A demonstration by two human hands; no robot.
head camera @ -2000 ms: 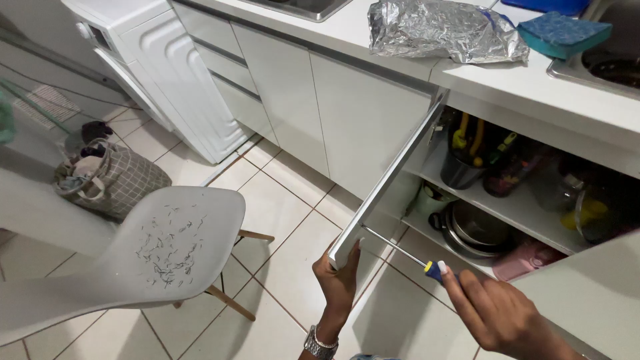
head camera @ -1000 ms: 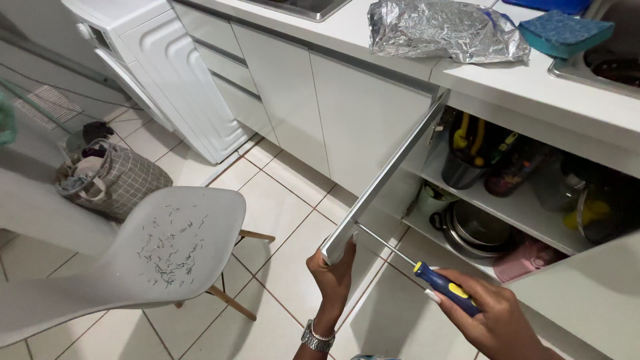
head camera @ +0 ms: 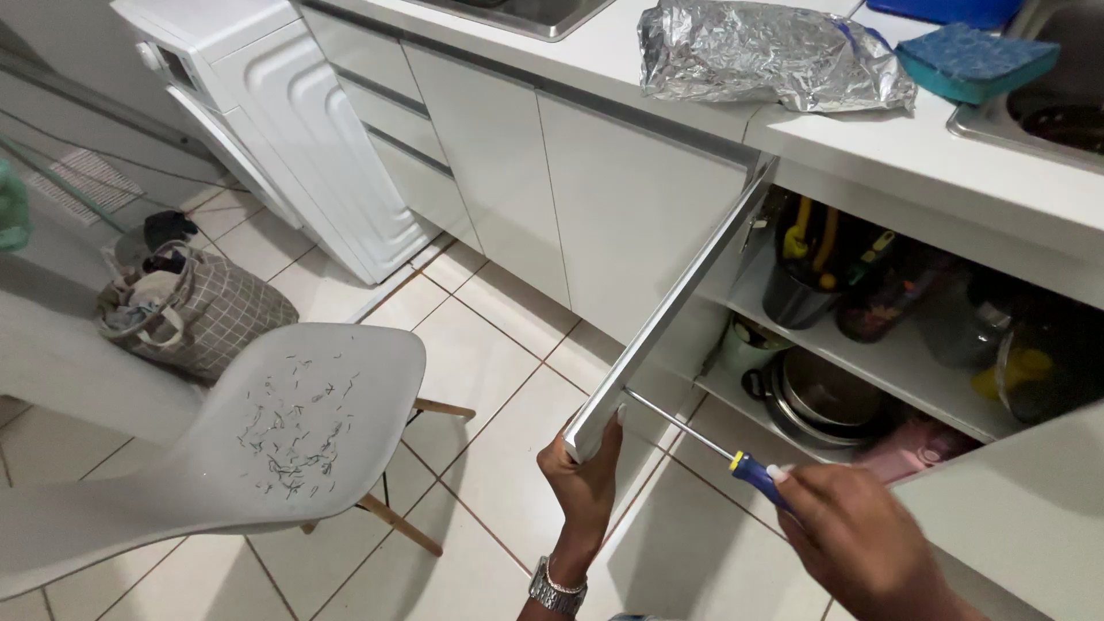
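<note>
My left hand (head camera: 585,474), with a metal watch at the wrist, grips the lower outer corner of an open white cabinet door (head camera: 664,336). In my right hand (head camera: 862,526) is a screwdriver (head camera: 759,481) with a blue and yellow handle. Its long shaft points up and left, and the tip meets the inner face of the door near its edge, just above my left fingers. Whatever the tip touches is too small to make out. The door stands swung out from the cabinet, its hinge side near the countertop.
Inside the cabinet, shelves (head camera: 871,354) hold a utensil container (head camera: 798,285) and metal pots (head camera: 828,388). A crumpled foil bundle (head camera: 768,56) and a sponge (head camera: 975,62) lie on the countertop. A chair (head camera: 319,414) with scattered small dark pieces stands left, near a laundry basket (head camera: 216,310) and white appliance (head camera: 302,129).
My right hand has shifted its grip on the screwdriver handle, covering more of it now than one second ago. My left hand stays on the door corner.
</note>
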